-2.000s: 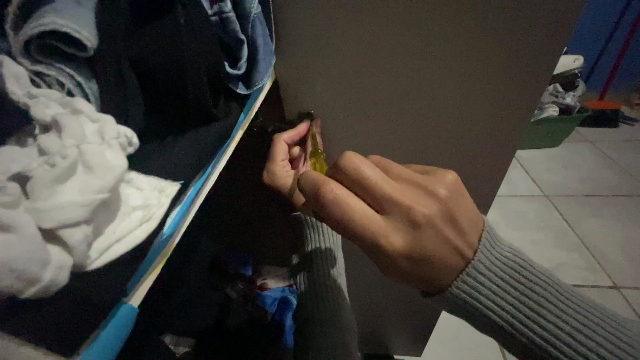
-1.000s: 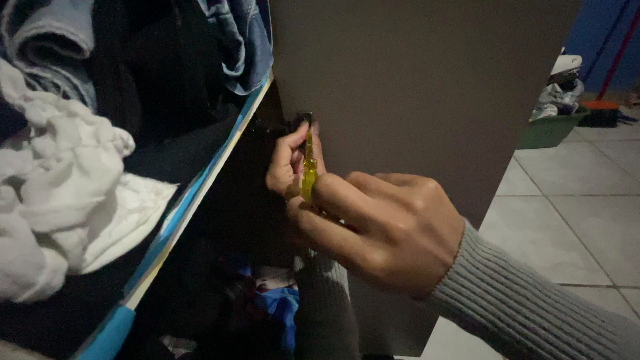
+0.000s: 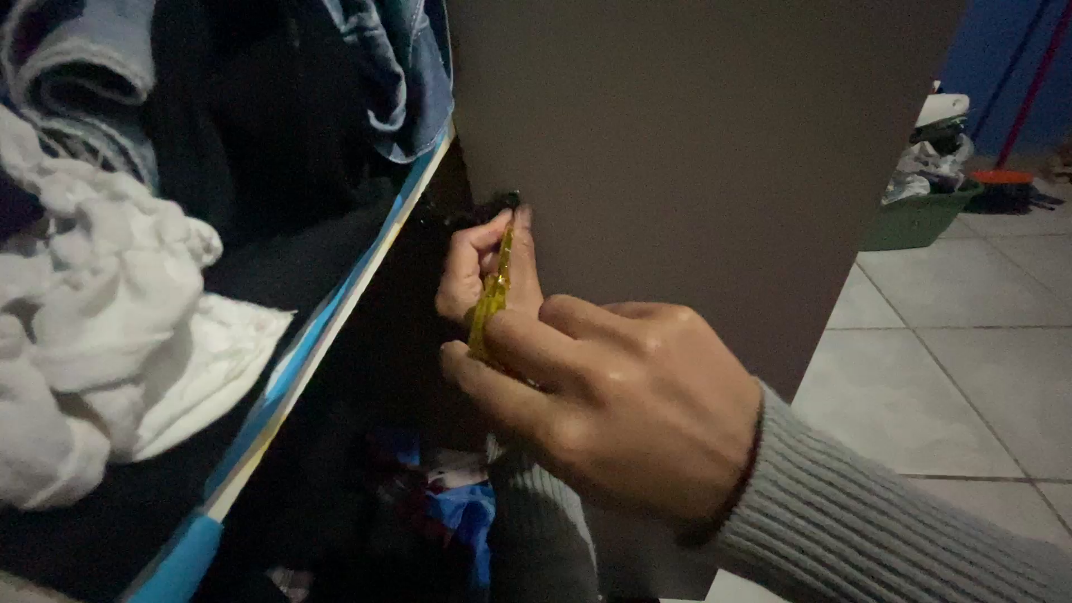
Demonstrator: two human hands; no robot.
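A screwdriver with a see-through yellow handle [image 3: 488,311] slants upward near the middle of the view. My right hand [image 3: 620,402], in a grey ribbed sleeve, pinches the handle's lower end between thumb and fingers. Behind it, my left hand [image 3: 490,264] has its fingertips around the tool's upper end, close to a small dark fitting [image 3: 511,199] on the inner face of a brown panel [image 3: 687,167]. The screwdriver's tip is hidden by my fingers and shadow, so its contact with the fitting cannot be told.
A shelf edge with blue and white trim [image 3: 335,310] runs diagonally at left, bearing white cloth [image 3: 109,310] and denim [image 3: 402,75]. Blue clothing [image 3: 461,519] lies in the dark space below. Beyond the panel, a filled green basin [image 3: 917,219] and an orange broom [image 3: 1002,177] stand on floor tiles.
My right hand has shifted its grip lower on the yellow handle, with more of it showing than two seconds ago. My left hand stays by the dark fitting.
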